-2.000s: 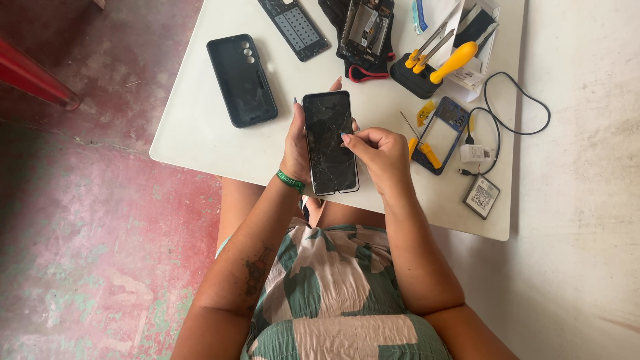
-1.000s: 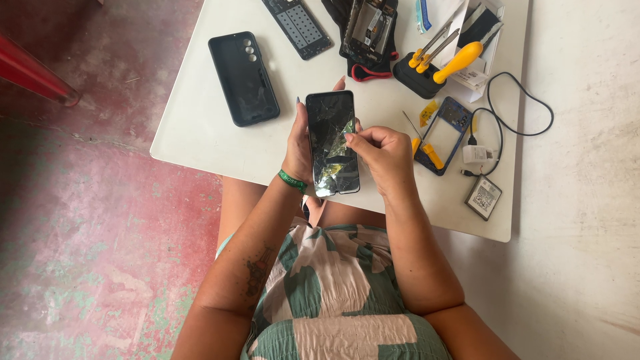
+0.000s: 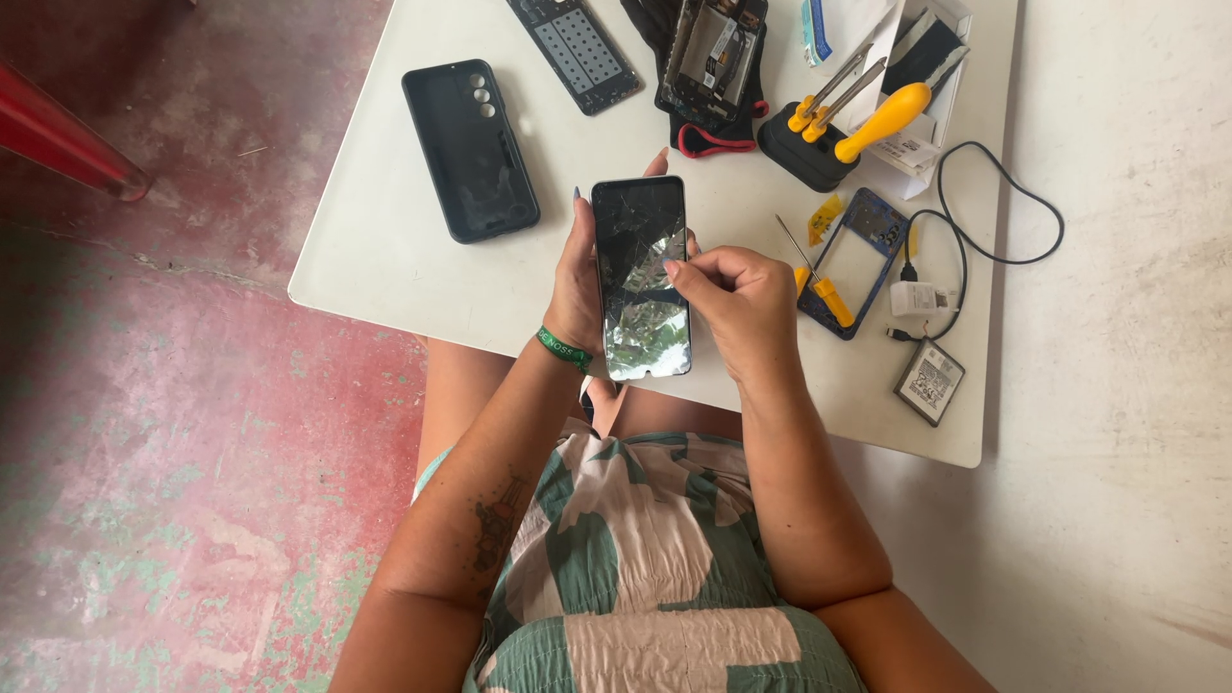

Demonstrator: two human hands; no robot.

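Observation:
A smartphone (image 3: 643, 289) with a cracked screen is held upside down over the near edge of the table, the notch in its frame toward me. My left hand (image 3: 577, 279) grips it from the left and behind, with fingertips showing past its far edge. My right hand (image 3: 736, 294) has thumb and index finger together at the right part of the glass; whether anything is pinched between them cannot be told. A dark phone case (image 3: 472, 154) lies to the left. To the right are a blue phone frame (image 3: 852, 260) and a small yellow-handled screwdriver (image 3: 833, 300).
On the white table (image 3: 385, 279) are a phone mid-frame (image 3: 577, 53), an opened phone body (image 3: 717, 63), a black holder (image 3: 808, 149) with yellow-handled screwdrivers, a white box (image 3: 938, 144), a cable (image 3: 962, 241), a charger (image 3: 919, 299) and a phone battery (image 3: 930, 382). A red leg (image 3: 77, 140) stands left.
Bright reflections now cover the lower part of the cracked screen, which looked dark two seconds ago. Both hands stay at the phone in nearly the same place.

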